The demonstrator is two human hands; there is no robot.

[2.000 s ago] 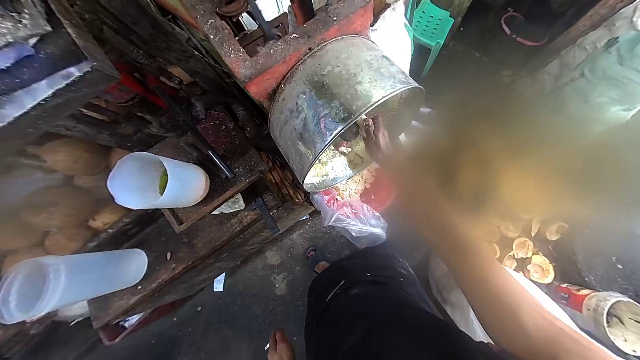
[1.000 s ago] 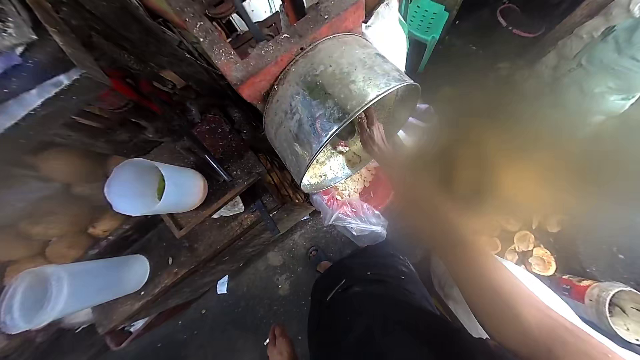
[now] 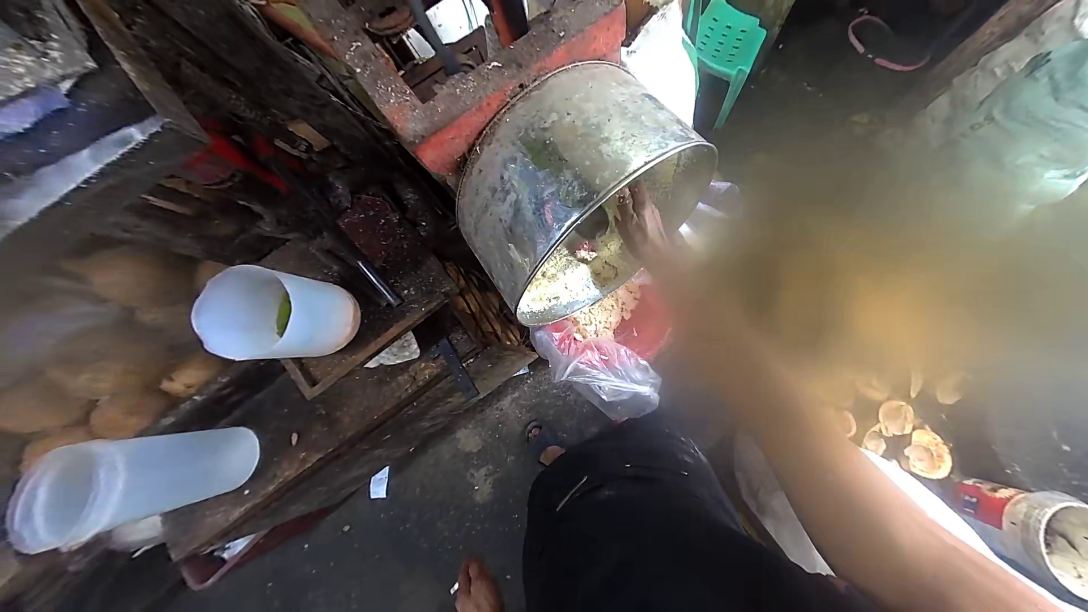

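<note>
My right hand (image 3: 642,225) reaches into the open mouth of a round metal drum (image 3: 561,153), its fingers against or near the inner side. Whether the fingers hold anything is hard to make out. Pale shredded material (image 3: 565,285) lies along the drum's lower inner wall. Under the mouth, a red container (image 3: 648,323) holds more of the pale shreds, and a clear plastic bag (image 3: 608,374) hangs at its side. My forearm hides part of the container. My left hand is out of view.
A dark wooden bench at the left bears a white translucent container (image 3: 327,319) and a clear plastic container (image 3: 191,467). A green plastic chair (image 3: 729,38) stands behind the drum. Halved shells (image 3: 926,455) and a can (image 3: 1054,544) lie at the lower right. A blur covers the right side.
</note>
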